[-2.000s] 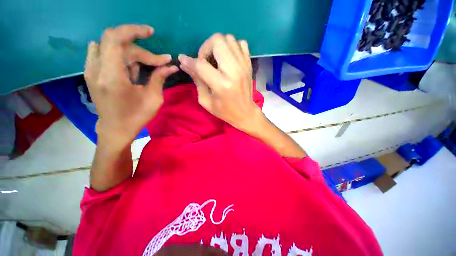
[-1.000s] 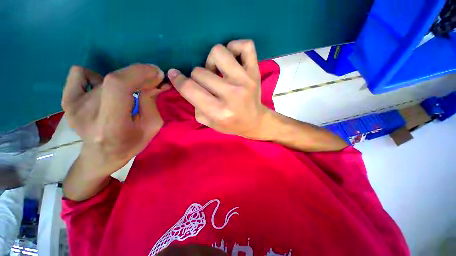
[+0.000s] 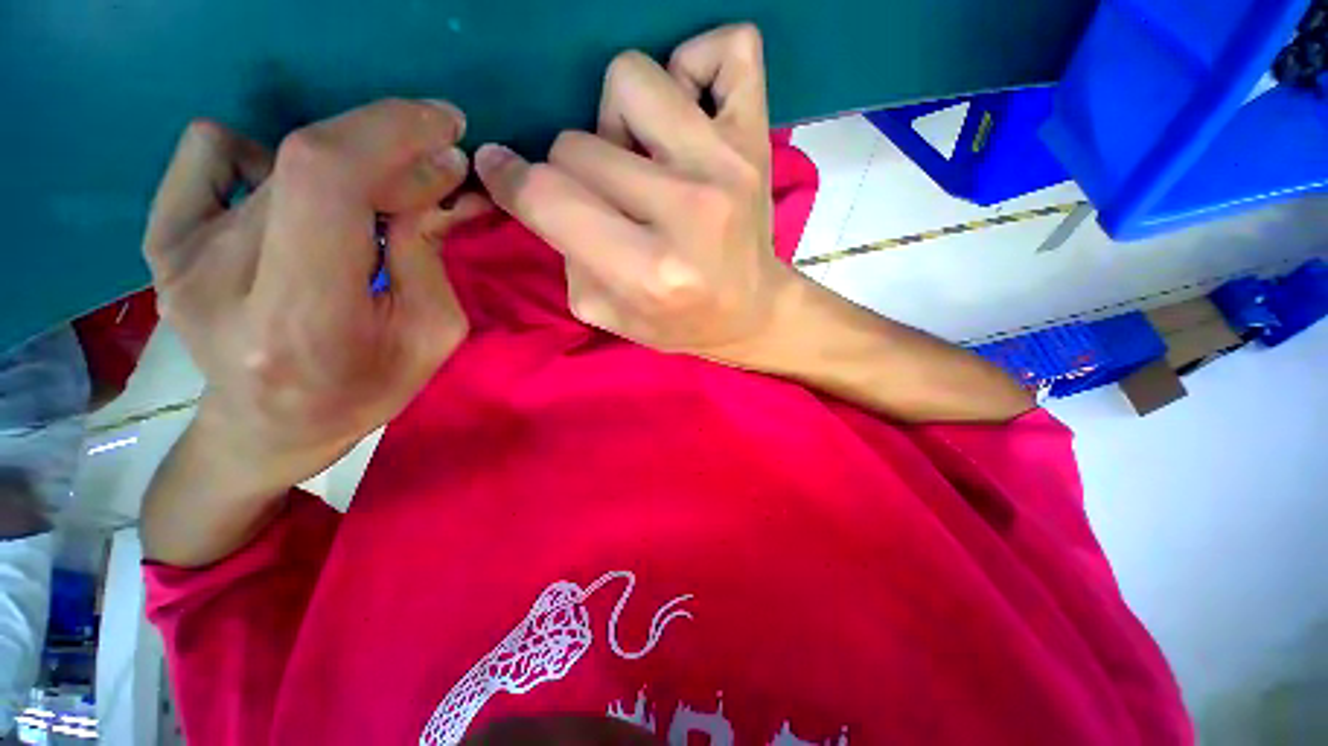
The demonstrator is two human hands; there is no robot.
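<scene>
A small dark moulded part (image 3: 468,188) is pinched at the fingertips of both hands, just over the front edge of the green bench. Little of it shows, and the fingers cover most of it. My left hand (image 3: 313,270) is curled, thumb and index finger closed together at the part. A bit of blue shows through a gap between its fingers; I cannot tell what it is. My right hand (image 3: 663,219) touches the part from the right with its index fingertip, other fingers bent and its thumb hidden.
The green bench top (image 3: 481,59) spans the top of the view. A blue tray (image 3: 1151,139) with dark parts (image 3: 1303,61) stands at the upper right, over a blue stool (image 3: 1005,146). Blue boxes (image 3: 1085,350) and an open carton (image 3: 1187,347) are on the floor. A person's sleeve (image 3: 22,612) shows at far left.
Since two seconds ago the view has shifted, and the blue tray is further right and partly cut off. My left hand's fingers have closed in and the hands remain fingertip to fingertip.
</scene>
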